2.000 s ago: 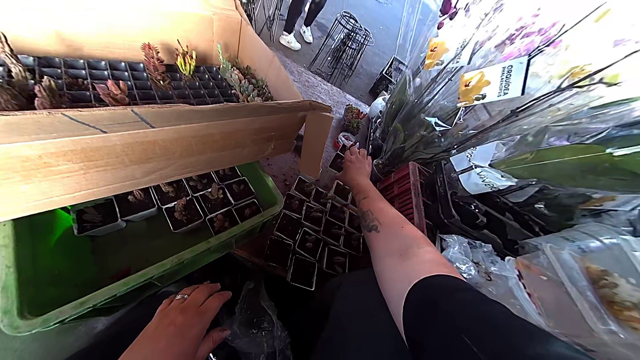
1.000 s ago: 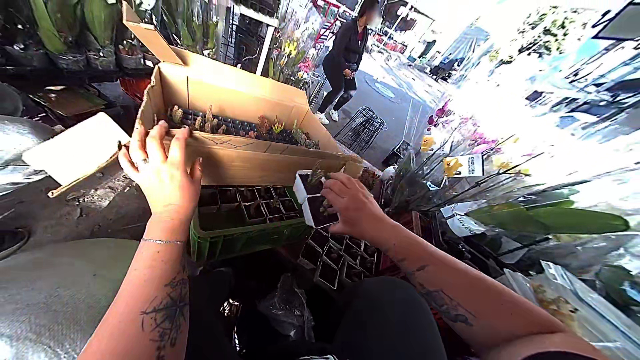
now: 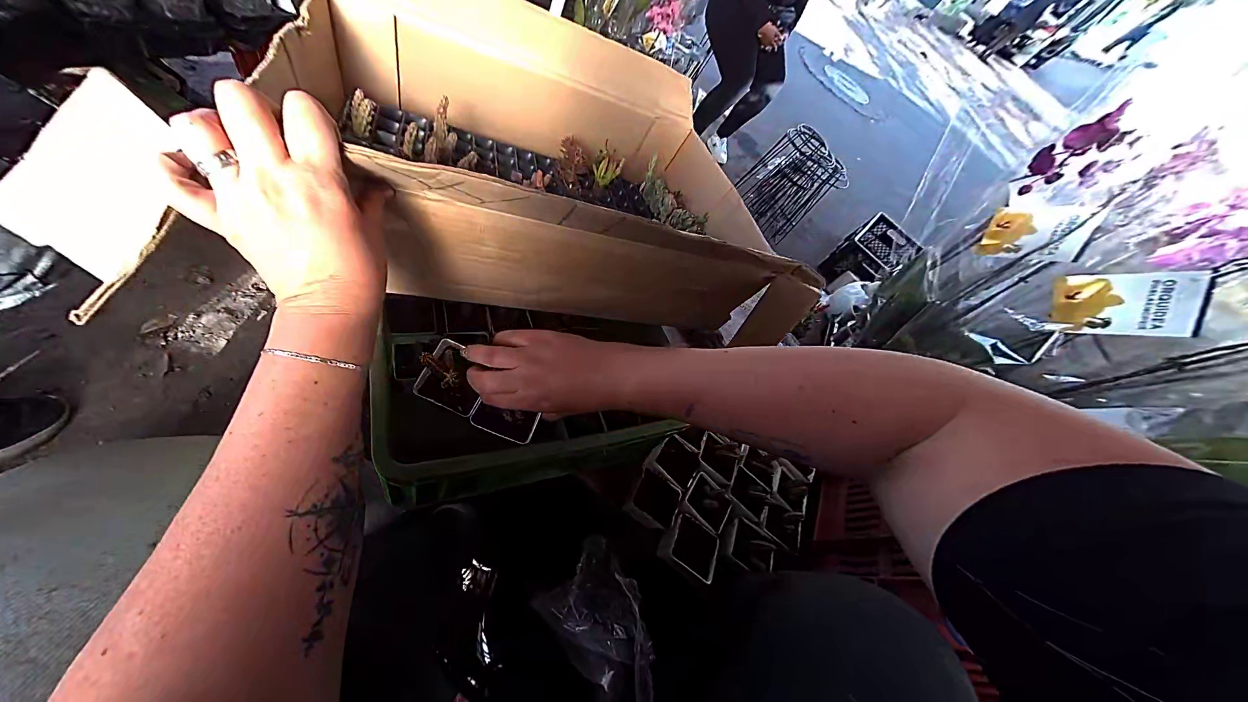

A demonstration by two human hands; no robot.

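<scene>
My left hand grips the near left rim of a cardboard box. Inside the box stands a black seedling tray with small succulents. Below the box, my right hand holds a small square pot with a succulent; a second square pot is beside it, under my fingers. Both are over the green plastic crate, where more pots show in shadow under the box. How my fingertips grip the pots is partly hidden. Outside the crate, several square pots stand grouped to the right.
A red crate lies under my right arm. Wrapped orchids with a printed tag stand at the right. Wire stands and a black crate are farther back, near a standing person. Clear plastic lies by my legs.
My right hand has moved left, from beside the box's right end to over the green crate, with pots. My left hand, low at the front two seconds ago, is now on the box rim.
</scene>
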